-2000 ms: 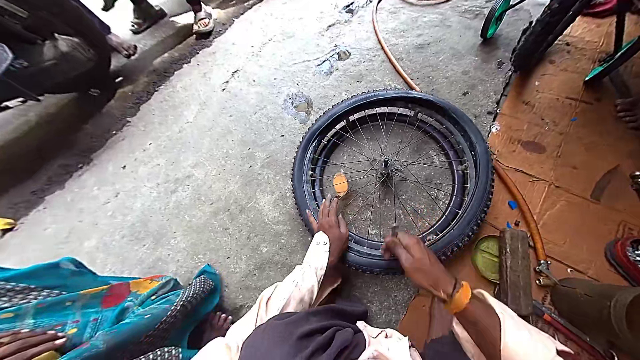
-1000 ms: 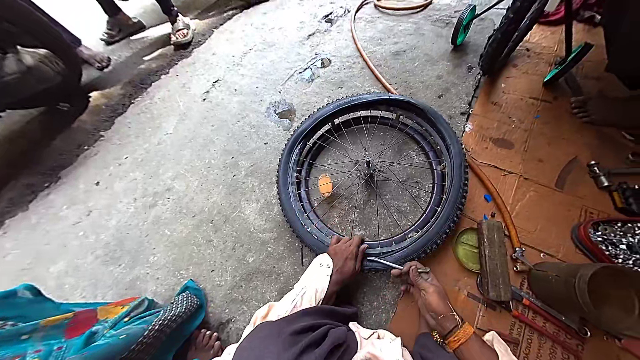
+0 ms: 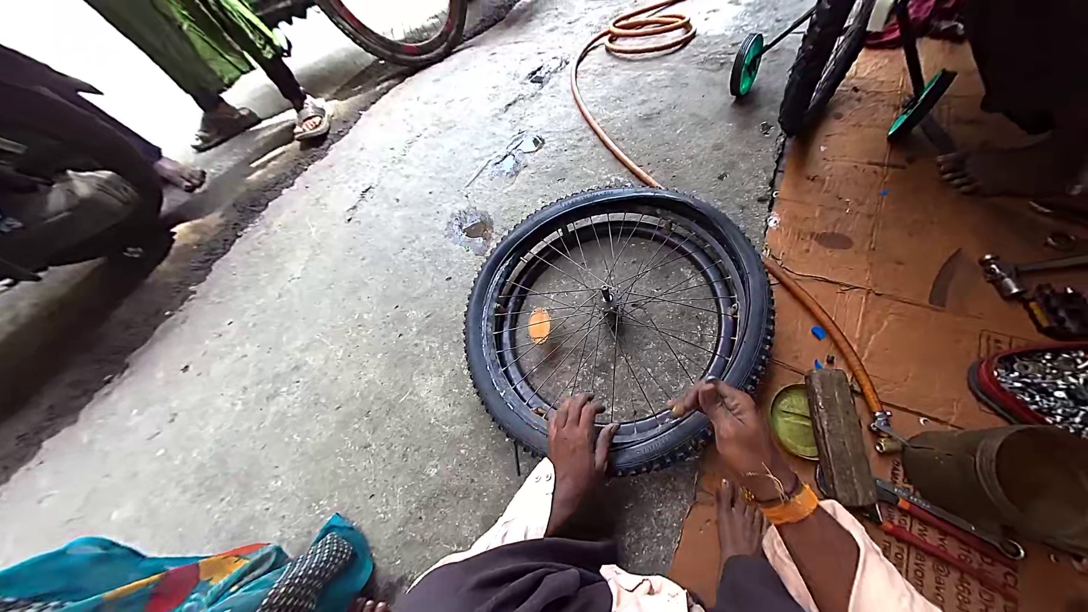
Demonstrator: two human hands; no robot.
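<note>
A spoked bicycle wheel [image 3: 609, 306] lies flat on the concrete, with a knobby black tyre [image 3: 501, 255] around its rim and an orange reflector [image 3: 540, 325] among the spokes. My left hand [image 3: 580, 446] rests on the near part of the tyre, its fingers spread over the inner edge. At the near right of the rim is my right hand [image 3: 733, 421], fingers bent; whether it holds something small cannot be told.
Cardboard [image 3: 901, 314] covers the floor at right, bearing a wooden block [image 3: 840, 438], a green lid [image 3: 795, 421], a metal container [image 3: 1003, 480] and a tray of small parts [image 3: 1045, 387]. An orange hose [image 3: 612, 140] passes behind the wheel. People's feet [image 3: 313, 117] stand at upper left.
A slim tool seen at the near edge of the tyre one second ago is not plainly visible now. My right hand has moved up onto the near right of the rim.
</note>
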